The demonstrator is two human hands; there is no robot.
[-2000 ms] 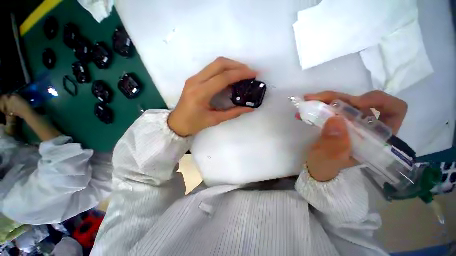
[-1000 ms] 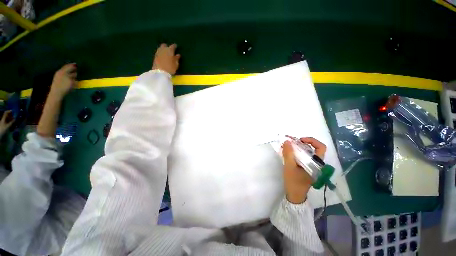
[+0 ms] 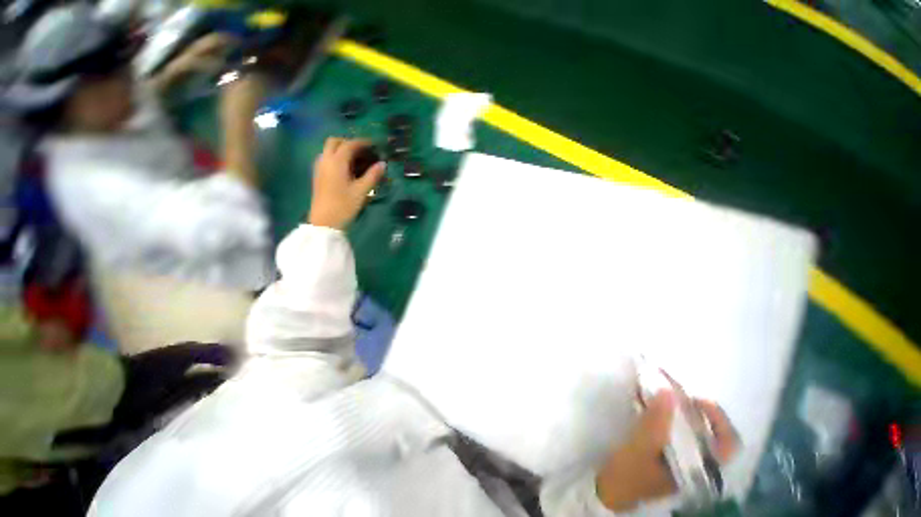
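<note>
The frame is blurred. My left hand [image 3: 343,184] is over the green mat at the left, with thumb and fingers around a black housing [image 3: 366,160] among the cluster. More black housings [image 3: 407,210] lie close to the right of this hand. My right hand [image 3: 646,454] is at the lower right over the white board [image 3: 616,293], holding the glue dispenser [image 3: 689,434] like a pen. The dispenser's tip points up and left; its needle is too blurred to make out, and its rear end is hidden or unclear.
A crumpled white wipe [image 3: 462,121] lies by the yellow tape [image 3: 566,153] above the board. A single black piece [image 3: 722,146] is on the far green surface. Another worker [image 3: 151,192] sits at the left. Blurred clear bags and a red light [image 3: 895,435] are at the lower right.
The camera view has turned left. My left hand has moved from the far green surface to the cluster and closed around a housing. My right hand still holds the dispenser over the board.
</note>
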